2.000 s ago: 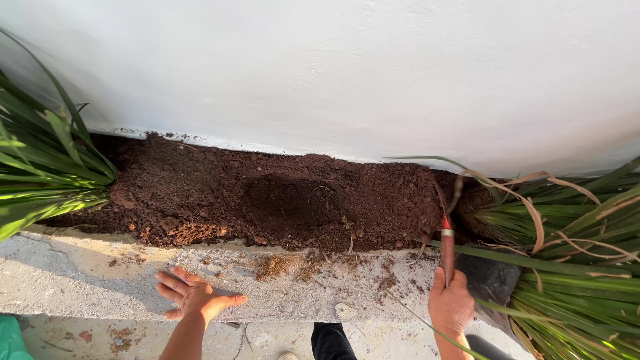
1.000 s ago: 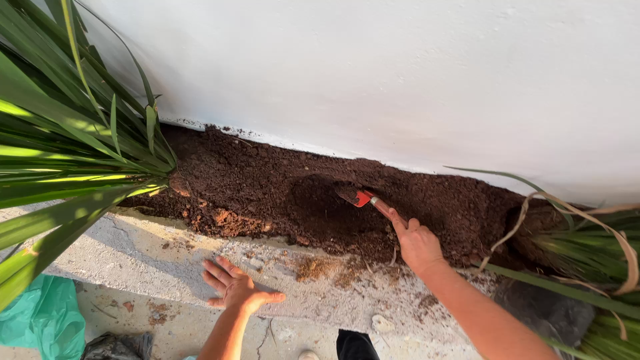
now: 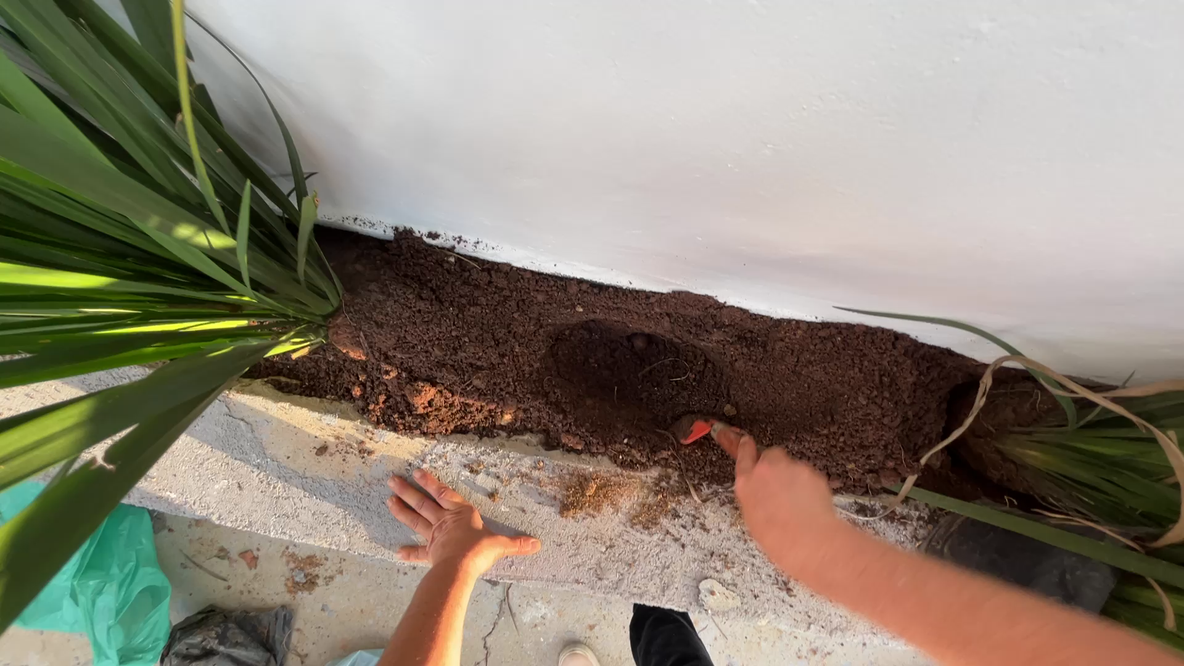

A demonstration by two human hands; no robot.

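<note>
A strip of dark brown soil [image 3: 814, 379] runs along the foot of a white wall, with a shallow hole [image 3: 638, 365] near its middle. My right hand [image 3: 782, 499] is closed around the handle of a small red hand trowel [image 3: 696, 430]. The trowel's tip touches the soil at the hole's near right edge, and part of the blade is hidden. My left hand [image 3: 453, 527] rests on the concrete curb with its fingers spread, holding nothing.
Long-leaved green plants stand at the left [image 3: 185, 277] and right [image 3: 1082, 444] ends of the bed. Below the concrete curb [image 3: 305, 490] lie a green plastic bag [image 3: 111, 583] and a black plastic bag [image 3: 231, 636]. A dark bag or pot [image 3: 1027, 564] sits at the lower right.
My right hand first moved the trowel left from beside the right plant to the hole, then drew it back to the hole's near edge. My left hand stays on the curb.
</note>
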